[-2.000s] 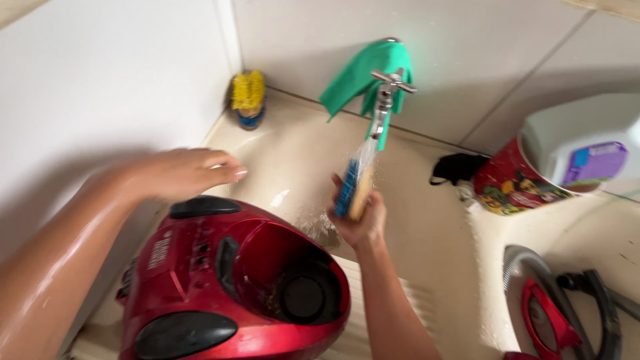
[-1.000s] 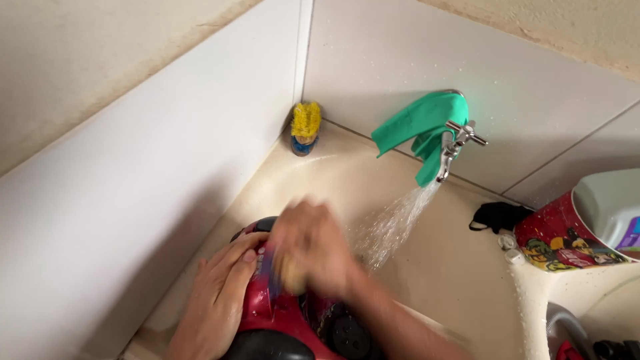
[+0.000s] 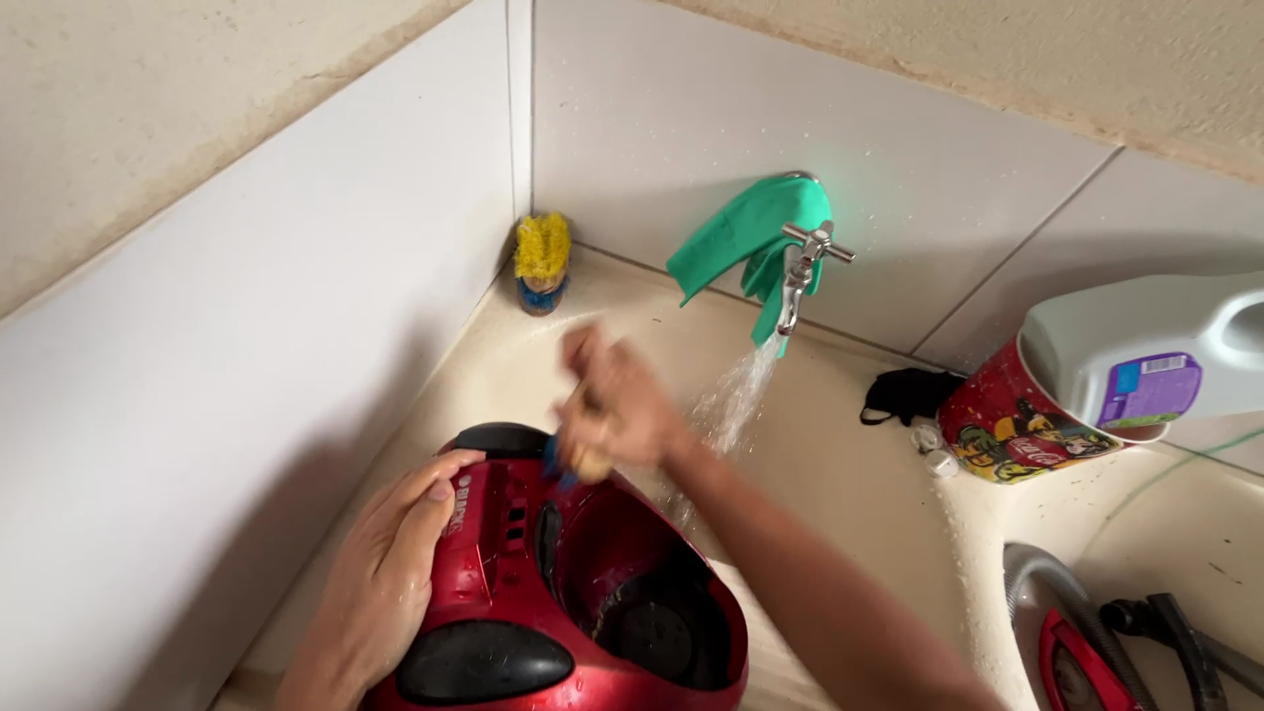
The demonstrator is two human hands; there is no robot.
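Note:
A red plastic appliance housing with black oval parts and a round opening lies in the cream sink, its surface wet. My left hand rests on its left side, fingers over the rim, gripping it. Blurred by motion, my right hand grips a wooden scrubbing brush with blue bristles, over the housing's upper edge. Whether the bristles touch it is hard to tell. Water runs from the chrome tap just beyond my right hand. A green rubber glove drapes over the tap.
A second brush with yellow bristles stands in the back corner. On the right are a black cloth item, white caps, a red printed bucket holding a grey plastic jug, and a basin with a grey hose and red part.
Two seconds ago my right hand held the brush under the tap's water; since then it has moved left over the housing. My left hand, then above the housing, now grips its side.

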